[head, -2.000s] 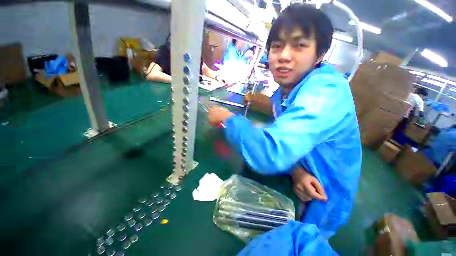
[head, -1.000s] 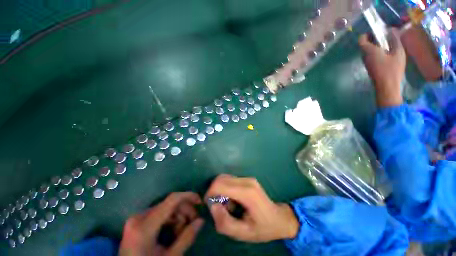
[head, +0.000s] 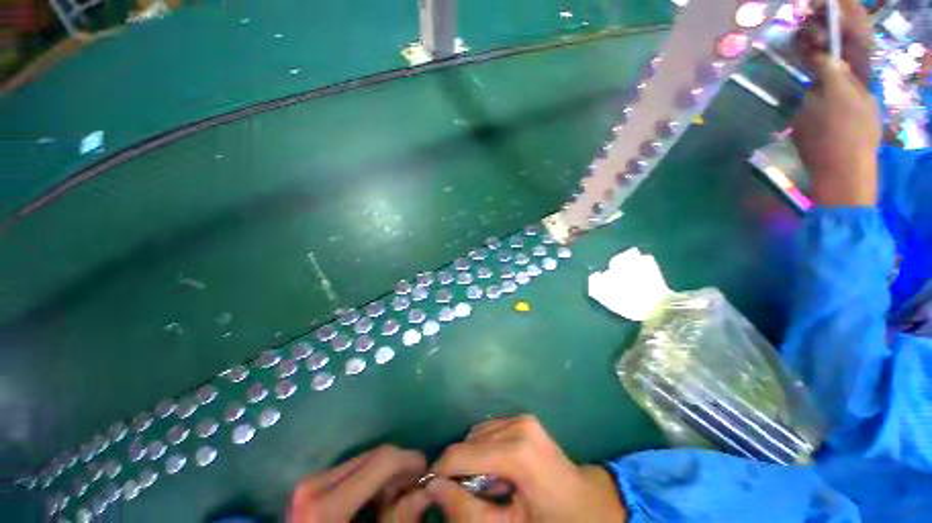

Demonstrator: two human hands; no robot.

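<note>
My left hand (head: 358,486) and my right hand (head: 521,465) are close together at the bottom edge, partly cut off. My right hand pinches a short stack of shiny discs (head: 475,483). The fingertips of my left hand are at the stack's left end, where a small silver edge shows; whether they grip a disc is hidden. Long staggered rows of silver discs (head: 355,366) lie on the dark-green belt (head: 255,245), running from the lower left up to the foot of a steel upright. The upright (head: 664,92) carries more discs along both its sides.
A clear plastic bag (head: 705,368) with long silver-grey rods lies right of my hands, beside crumpled white paper (head: 628,283). A small yellow piece (head: 522,306) lies near the rows. Another person's hand (head: 838,123) holds a slim white strip at upper right. Another post (head: 437,31) stands at the back.
The view has swung down from a person and the upright to the belt, then shifted slightly. Since the middle frame, my hands have come together and sit lower in the picture.
</note>
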